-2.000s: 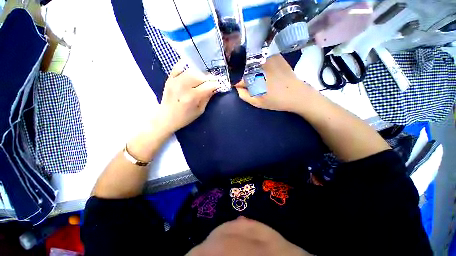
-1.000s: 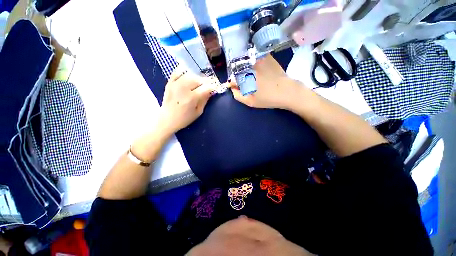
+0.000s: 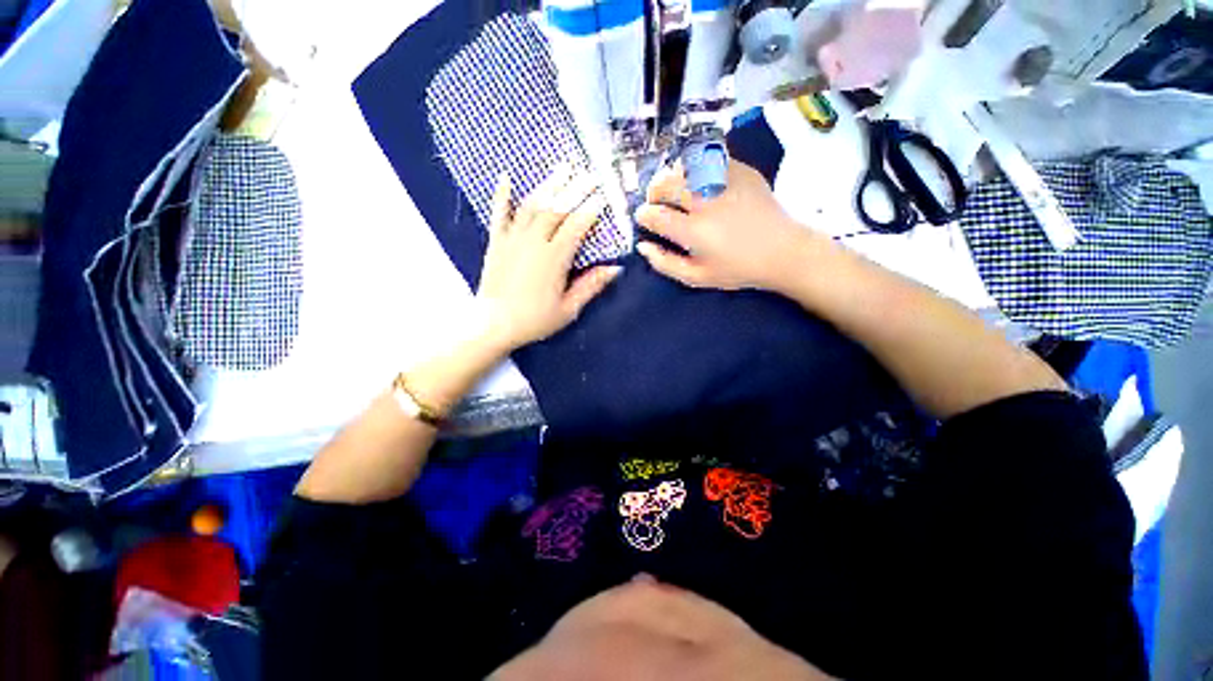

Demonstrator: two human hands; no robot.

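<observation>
A dark navy panel (image 3: pixel 692 353) lies under the sewing machine head (image 3: pixel 592 80) and hangs over the table's front edge. A checked piece (image 3: pixel 499 113) lies on the panel, left of the needle area. My left hand (image 3: pixel 539 260) rests flat with fingers spread on the checked piece and the panel. My right hand (image 3: pixel 718 233) is at the panel just right of the presser foot, fingers curled on the fabric, beside the grey-blue attachment (image 3: pixel 706 166). The needle point is too small to tell.
Stacked navy panels (image 3: pixel 113 226) and a checked piece (image 3: pixel 242 253) lie at the left. Black scissors (image 3: pixel 907 180), a small yellow-green tool (image 3: pixel 815 112) and checked pieces (image 3: pixel 1104 253) with a white strip (image 3: pixel 1044 193) across them lie at the right. A blue crate shows below the table.
The checked piece now shows much more, left of the machine head. My left hand has opened from a pinch near the foot to spread fingers. The view has shifted, with the left stack further right.
</observation>
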